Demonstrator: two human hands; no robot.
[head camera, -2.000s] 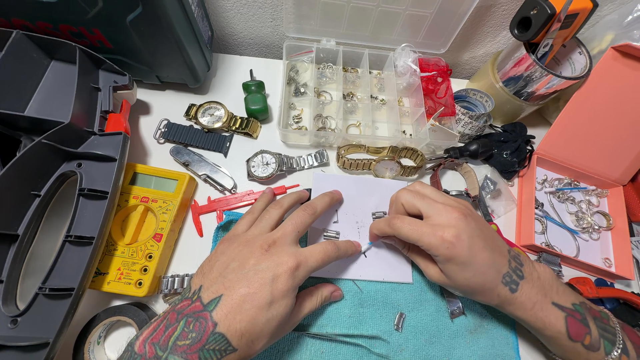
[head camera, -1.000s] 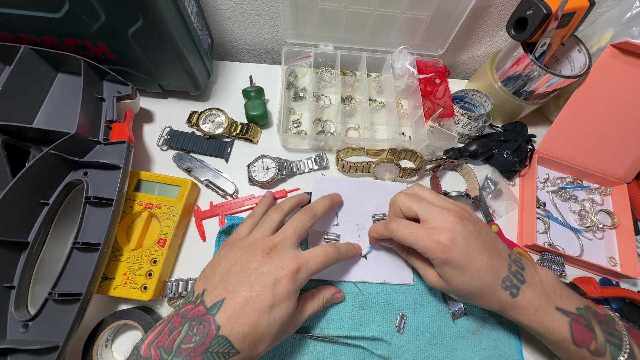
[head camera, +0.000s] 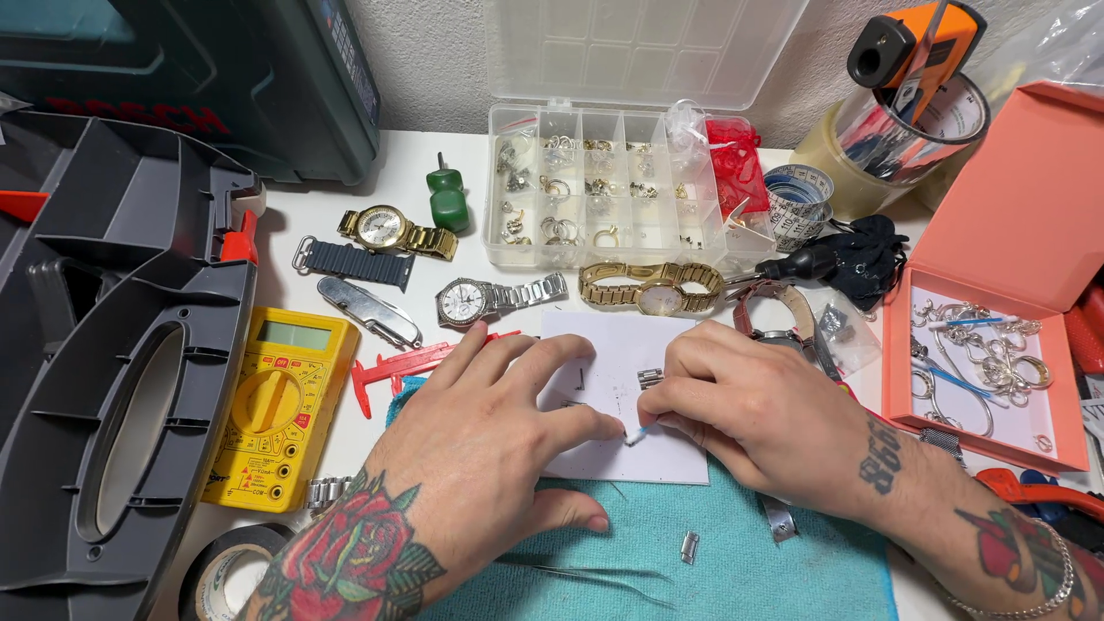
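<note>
My right hand pinches a blue-stemmed cotton swab between thumb and fingers, its tip on a white paper sheet. Spread over the sheet's left side, my left hand has its index fingertip against the paper beside the swab's tip. Small metal watch-band links lie on the sheet, partly behind my right hand; a small dark pin is between my left fingers and the marks on the paper. Beneath is a turquoise towel, bearing another link and metal tweezers.
Several watches, including a silver one and a gold one, lie behind the sheet. A yellow multimeter, red caliper and grey plastic tray are left. A compartment box stands behind; a coral jewellery box is right.
</note>
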